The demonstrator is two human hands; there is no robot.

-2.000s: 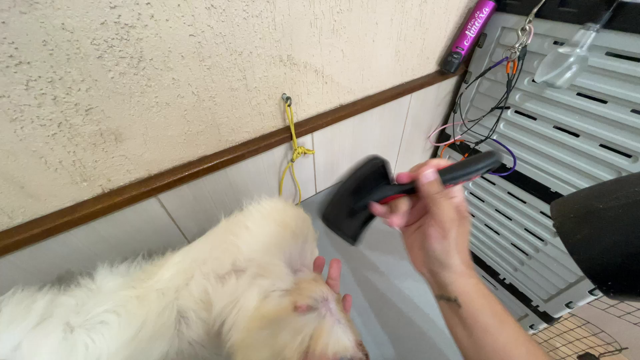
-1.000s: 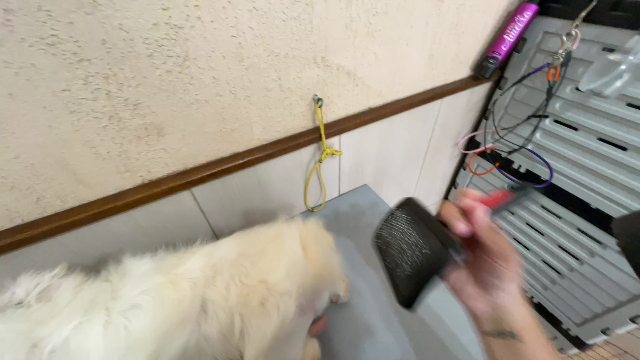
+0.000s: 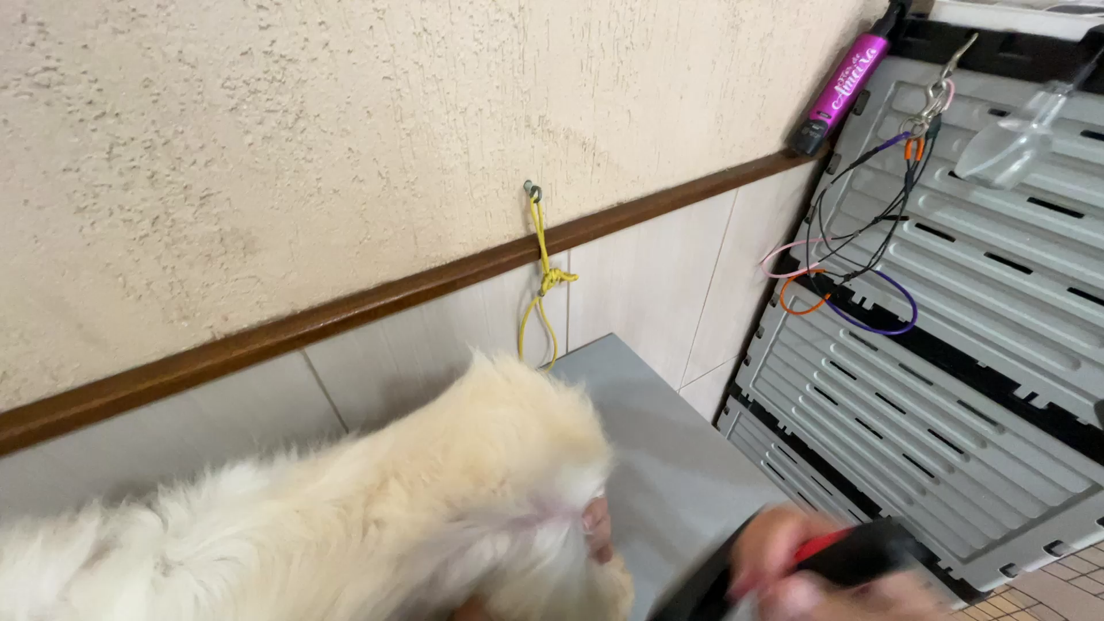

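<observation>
A long-haired cream and white dog [image 3: 362,509] fills the lower left, on a grey tabletop [image 3: 673,440]. Fingertips of my left hand [image 3: 597,528] curl round the dog's fur at its right edge; fur hides most of that hand. At the lower right, my right hand [image 3: 802,569], blurred, is closed round the black and red handle [image 3: 862,552] of a pet slicker brush. The brush's dark head [image 3: 703,582] is partly cut off by the bottom of the view, over the table to the right of the dog.
A yellow cord [image 3: 550,280] hangs from a wall hook above the table's far corner. Behind runs a brown wall rail [image 3: 345,319]. Grey slatted plastic panels [image 3: 940,397] stand at right, with looped grooming leads [image 3: 862,250], a clear plastic scoop [image 3: 1013,138] and a purple bottle [image 3: 845,86].
My right hand has moved down with the brush, away from its raised position above the table. The fingers of my left hand, spread beside the dog two seconds ago, now lie against its fur.
</observation>
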